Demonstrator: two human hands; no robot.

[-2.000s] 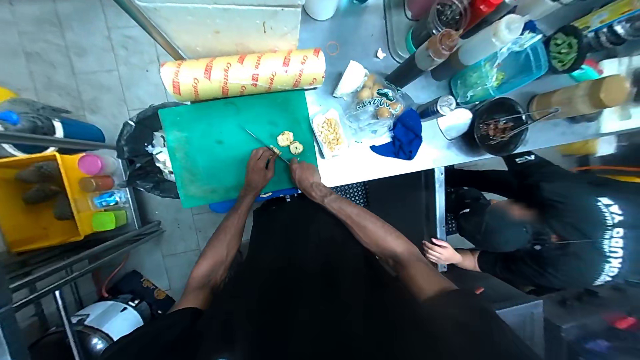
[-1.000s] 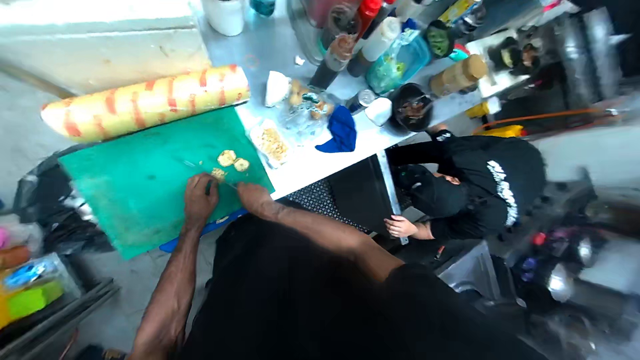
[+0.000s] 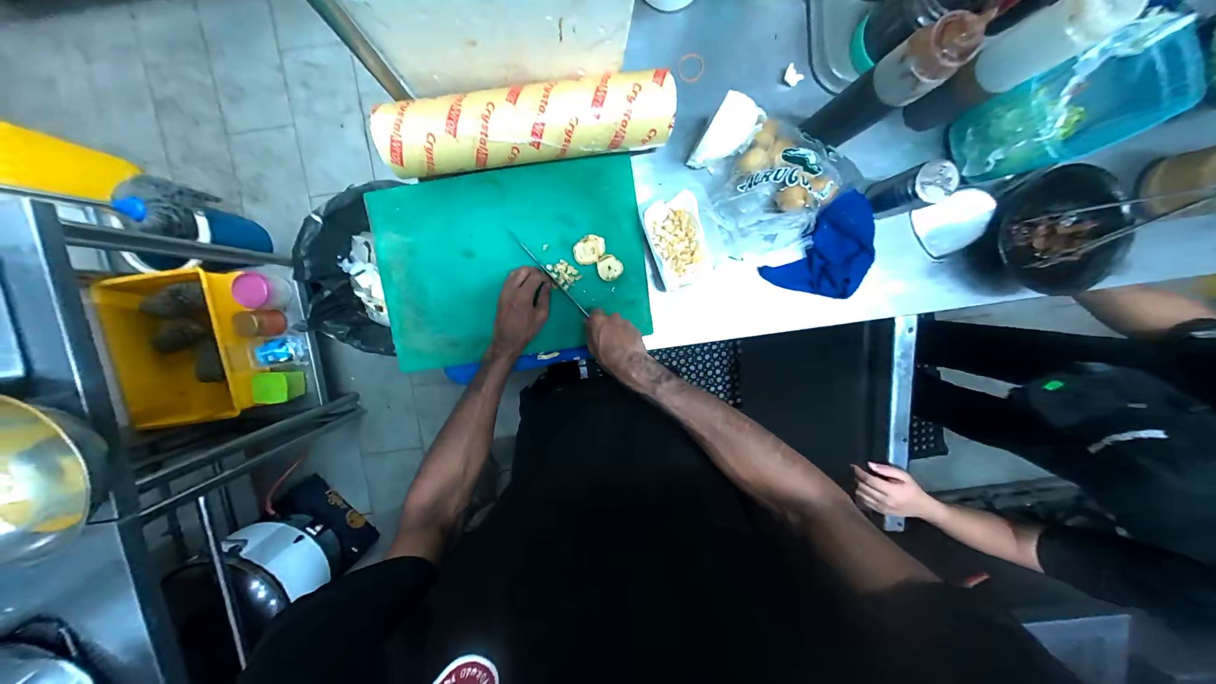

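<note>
A green cutting board point(image 3: 456, 256) lies on the counter. My right hand point(image 3: 615, 340), at the board's front edge, is closed around the handle of a knife point(image 3: 567, 294), whose thin blade points up and left. My left hand point(image 3: 522, 306) is beside the blade on its left; whether its fingers press on anything is unclear. Small chopped pale pieces point(image 3: 563, 275) lie just right of the blade. Near them are two round pale slices, one upper point(image 3: 589, 249) and one lower point(image 3: 610, 268). Right of the board stands a white tray point(image 3: 671, 275) of diced pale pieces.
A cling film roll point(image 3: 522, 123) borders the board's back. A plastic bag of round brown items point(image 3: 793, 180), a blue cloth point(image 3: 841, 249) and a black bowl point(image 3: 1064, 271) stand rightward. A black-lined bin point(image 3: 328, 275) is at left. A co-worker's hand point(image 3: 888, 491) touches the counter's metal leg.
The view has swung back left since one second ago. Another person's arm now shows near the black bowl. My hands stay at the board with the knife.
</note>
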